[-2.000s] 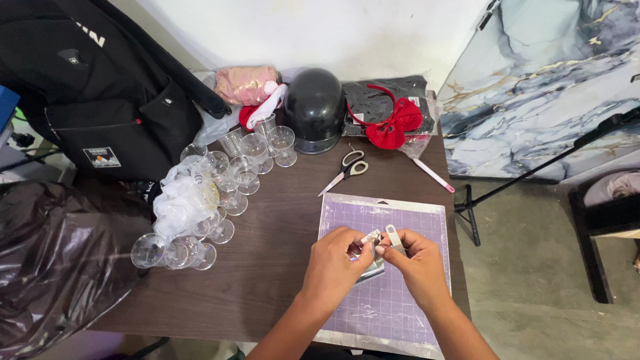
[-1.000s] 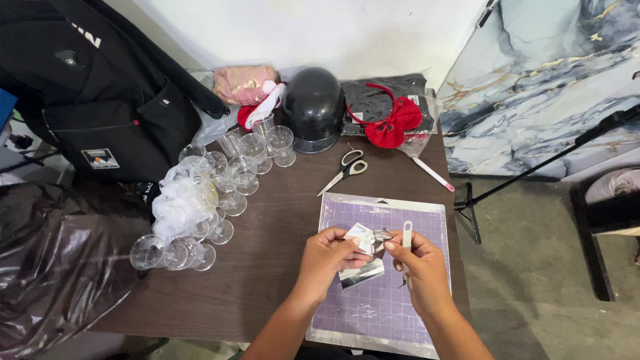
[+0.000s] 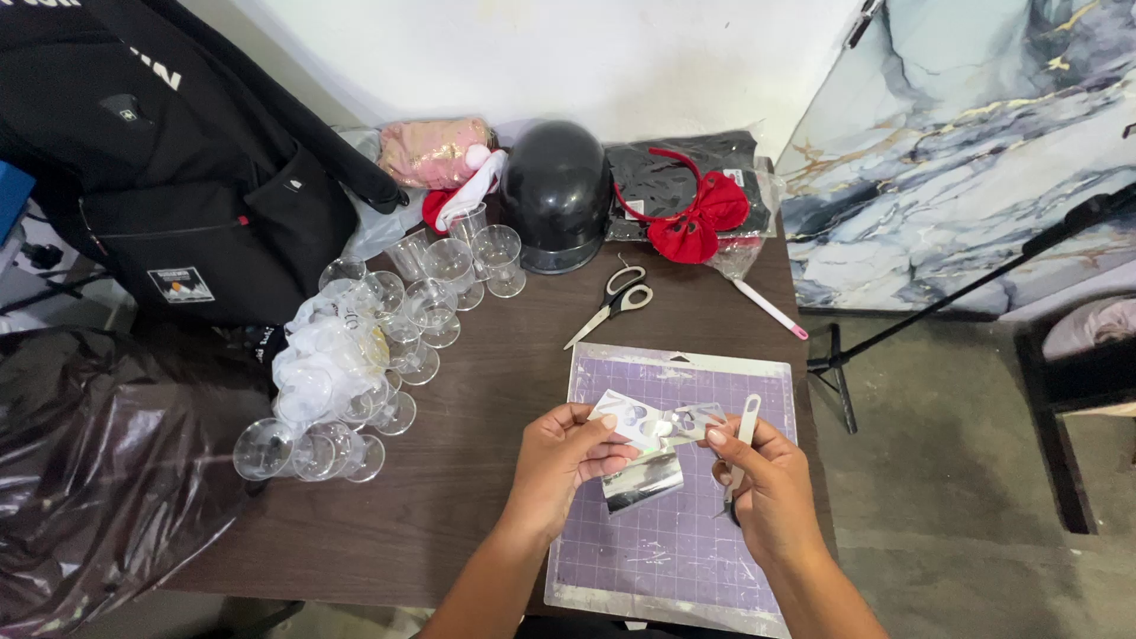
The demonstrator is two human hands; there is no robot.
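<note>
Over a purple gridded cutting mat (image 3: 657,568), my left hand (image 3: 564,461) pinches a white sheet piece with cut-outs (image 3: 628,421) between thumb and fingers. My right hand (image 3: 761,475) holds the edge of a shiny, partly clear film (image 3: 694,421) that meets the white piece. A slim white-handled tool (image 3: 750,417) is also held in my right hand, its thin tip pointing down; its exact kind is unclear. Below both hands' work, a silvery reflective piece (image 3: 643,482) lies over the mat. Scissors (image 3: 619,300) with black and white handles rest just beyond the mat.
Several clear stemmed glasses (image 3: 432,306) and crumpled white plastic (image 3: 311,355) stand left on the dark wooden table (image 3: 461,532). At the back are a black helmet (image 3: 555,195), a red bow headband (image 3: 688,226) and a pink-tipped white stick (image 3: 772,311). A black backpack (image 3: 213,213) is at left.
The white piece and the shiny film, bunched close between my fingers earlier, are now spread out side by side. My hands have moved slightly apart. The silvery piece below shows more plainly than two seconds ago.
</note>
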